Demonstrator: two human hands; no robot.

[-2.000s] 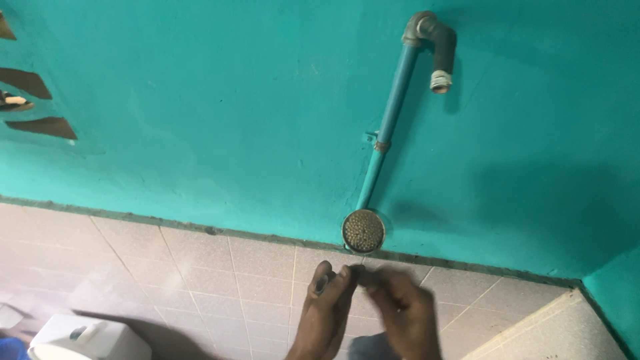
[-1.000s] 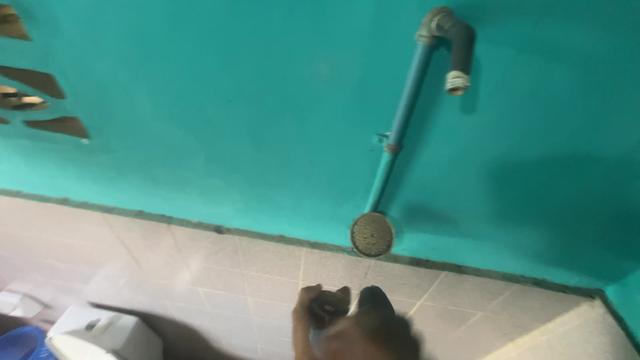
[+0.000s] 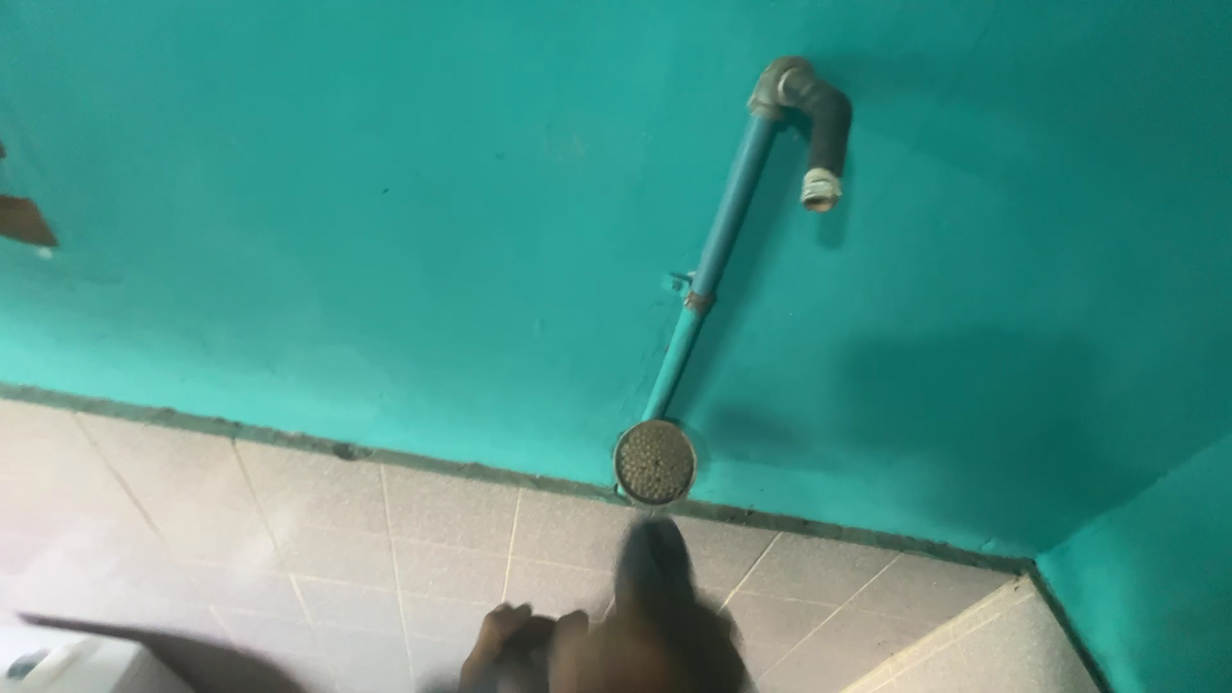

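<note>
Low in the head view, my left hand (image 3: 520, 640) has its fingers curled around a dark object that is too unclear to name. Beside it, my right hand (image 3: 654, 645) is blurred and grips a dark, rounded object (image 3: 654, 563) that points up. Just above that object is a round shower head (image 3: 655, 463) with a pebbled face, at the lower end of a painted pipe (image 3: 736, 207). A dark elbow fitting (image 3: 830, 120) tops the pipe and bends down to an open threaded end (image 3: 821, 190) wrapped in whitish tape.
A turquoise wall (image 3: 385, 241) meets pale wall tiles (image 3: 452, 520) along a rough dark edge. A white tank-like fixture (image 3: 96, 667) stands at the lower left. A second turquoise wall (image 3: 1155, 558) forms a corner at the right. Part of a brown wall opening (image 3: 27, 221) shows at the left.
Two seconds ago my hands were together below the shower head. My right hand now holds the dark rounded object up, close beneath the shower head.
</note>
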